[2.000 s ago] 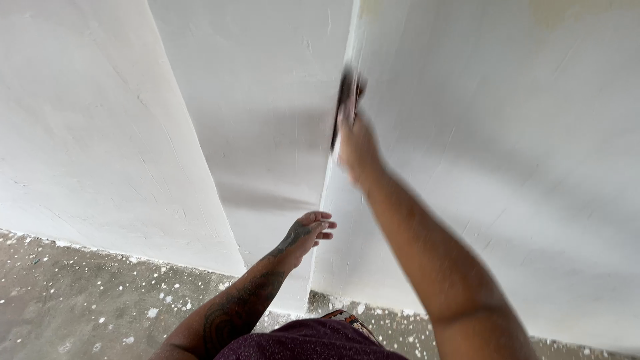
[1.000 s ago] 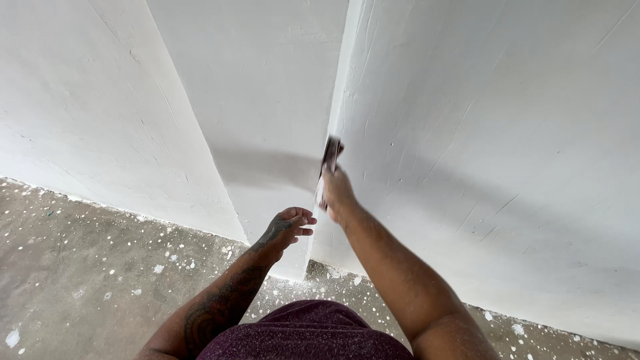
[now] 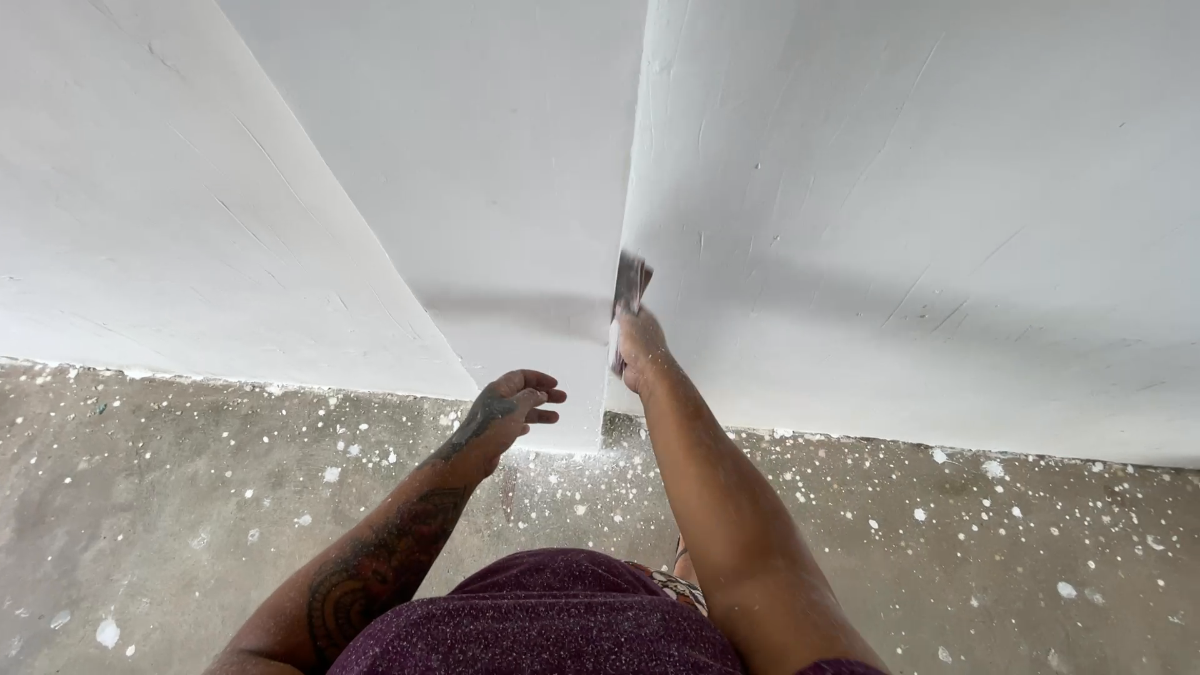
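Note:
My right hand (image 3: 643, 349) grips a dark, flat sanding pad or folded sandpaper (image 3: 632, 281), slightly blurred, which lies against the vertical corner edge (image 3: 626, 202) of a white plastered wall. The exact kind of tool cannot be told. My left hand (image 3: 527, 403) holds nothing; its fingers are apart and half bent, in front of the narrow wall face (image 3: 525, 337), to the left of the edge and lower than the right hand. Pale dust specks cover my forearms and purple shirt.
A wide white wall (image 3: 937, 234) with scratches and small pits runs to the right, and another wall section (image 3: 187, 206) stands at the left. Below them is a grey concrete floor (image 3: 234, 506) spattered with white spots. The narrow wall face ends near the floor in front of me.
My right hand has moved down along the corner edge with the dark pad, from high on the wall two seconds ago. The left hand stays low beside the edge, with its fingers apart.

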